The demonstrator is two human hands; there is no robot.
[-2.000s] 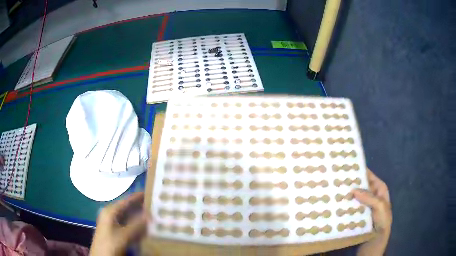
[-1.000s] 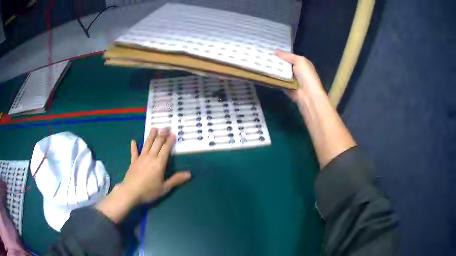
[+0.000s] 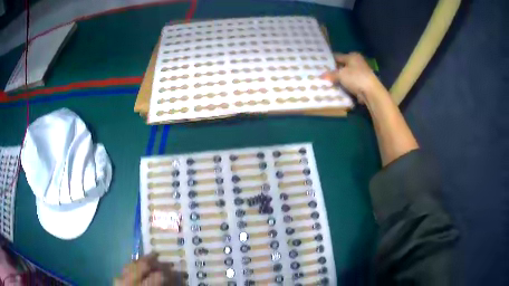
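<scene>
The empty foam tray [image 3: 251, 64] lies on brown cardboard sheets [image 3: 143, 95] at the back of the bench. My right hand [image 3: 354, 75] is at its right edge, fingers on the tray's top. The filled foam tray [image 3: 259, 220], with dark discs at its pocket ends, lies in front of me, its near edge cut off by the frame. A small dark cluster of loose components [image 3: 261, 203] sits near its middle. My left hand [image 3: 150, 271] is blurred at the filled tray's lower left corner, partly out of frame; its grip cannot be made out.
A white cap [image 3: 67, 170] lies at left. Another component tray [image 3: 8, 187] is at the left edge, near a pink sleeve [image 3: 8, 262]. A white tray stack [image 3: 44, 56] is back left. A thin red wire [image 3: 27, 84] hangs there. A cream tube [image 3: 427, 47] edges the dark partition at right.
The empty tray and cardboard, earlier held raised, now rest at the back. The filled tray has come nearer to me. My left hand has moved toward me with it.
</scene>
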